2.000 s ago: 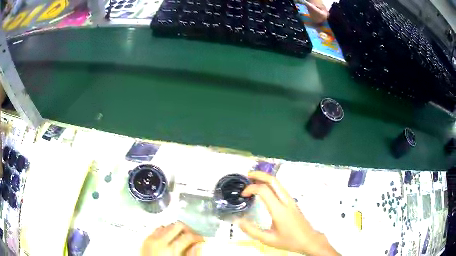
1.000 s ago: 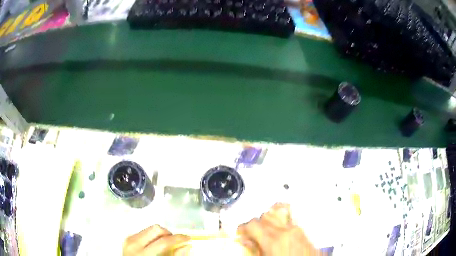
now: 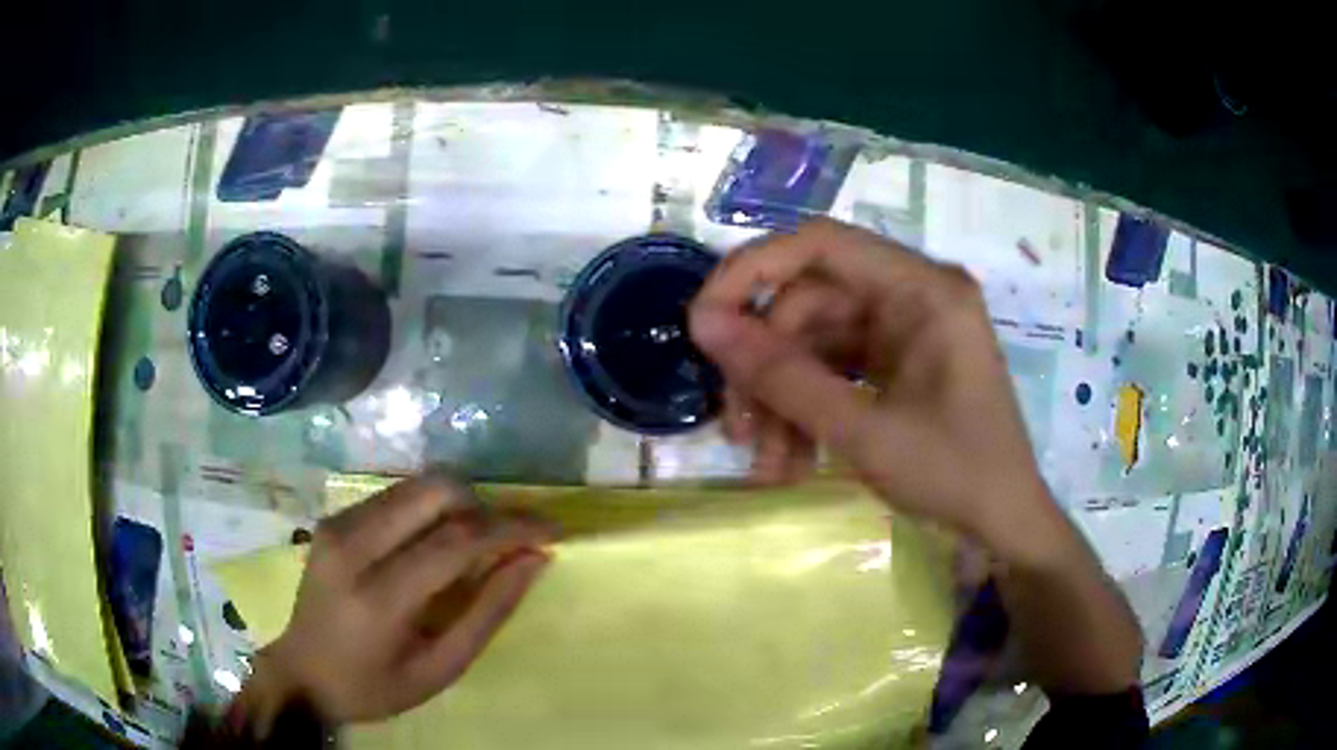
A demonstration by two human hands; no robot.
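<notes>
A yellow backing sheet (image 3: pixel 704 630) lies at the near edge. My left hand (image 3: pixel 418 593) pinches its upper edge on the left side. One black cylindrical housing (image 3: pixel 631 330) stands beyond the sheet. My right hand (image 3: pixel 894 366) is over its right rim, thumb and finger close together at the round top. A small glint shows by these fingertips, but I cannot tell whether they hold a piece. A second black housing (image 3: pixel 261 325) stands to the left, with no hand on it.
More yellow sheets (image 3: pixel 52 440) lie at the far left. An orange-yellow scrap (image 3: pixel 1128 425) and small dark dots (image 3: pixel 1229 366) are on the printed table at right. The dark-green conveyor (image 3: pixel 484 41) runs along the table's far edge.
The view has tilted down, showing more of the yellow sheet. My right hand has gone from near the sheet to the right-hand housing's rim. My left hand stays at the sheet.
</notes>
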